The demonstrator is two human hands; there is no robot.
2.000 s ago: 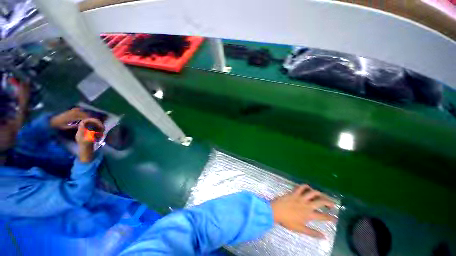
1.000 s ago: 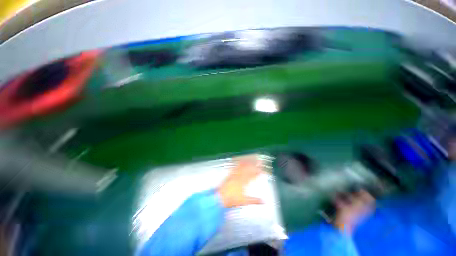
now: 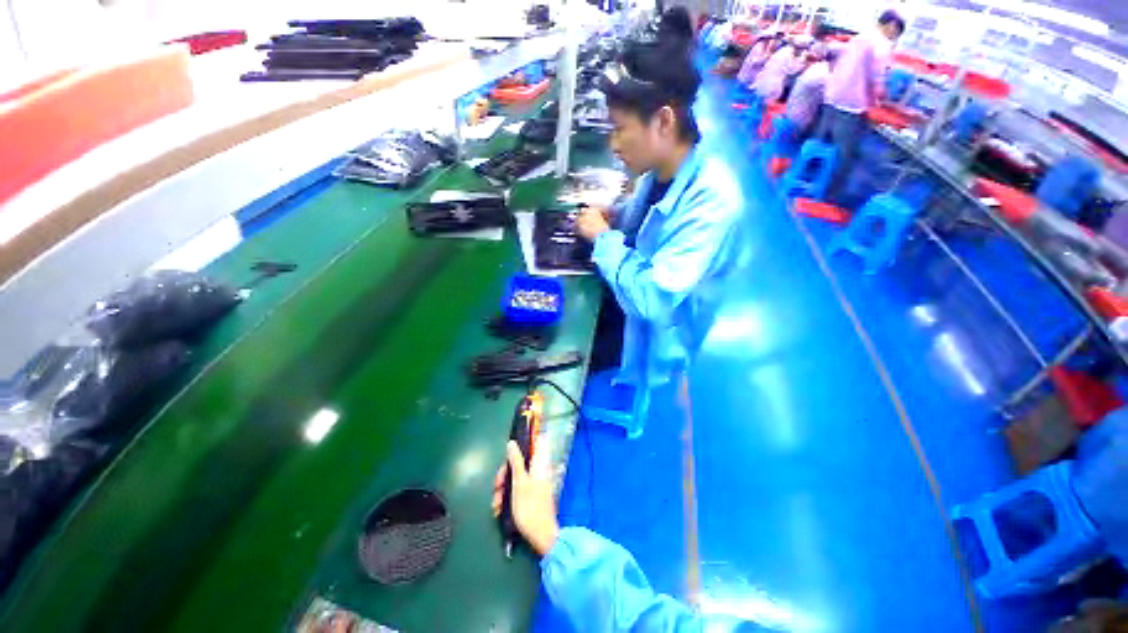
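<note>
My right hand (image 3: pixel 532 501) is on the electric screwdriver (image 3: pixel 525 433) at the bench's near edge, its fingers around the black grip. The orange end points away up the bench and the thin bit points back towards me. The round black screw dish (image 3: pixel 406 535) lies on the green bench left of the hand. A corner of the silvery mat (image 3: pixel 340 617) shows at the bottom edge. My left hand is not in view.
Black plastic strips (image 3: pixel 520 367) and a blue parts bin (image 3: pixel 533 301) lie farther up the bench. A neighbouring worker (image 3: pixel 674 241) sits at a black housing (image 3: pixel 563 237). Bagged black parts (image 3: pixel 149 328) lie at the far left. Blue stools (image 3: pixel 880 230) stand on the floor.
The view has swung right along the bench. The left hand seen over the mat has left the picture. The right hand now shows clearly on the screwdriver.
</note>
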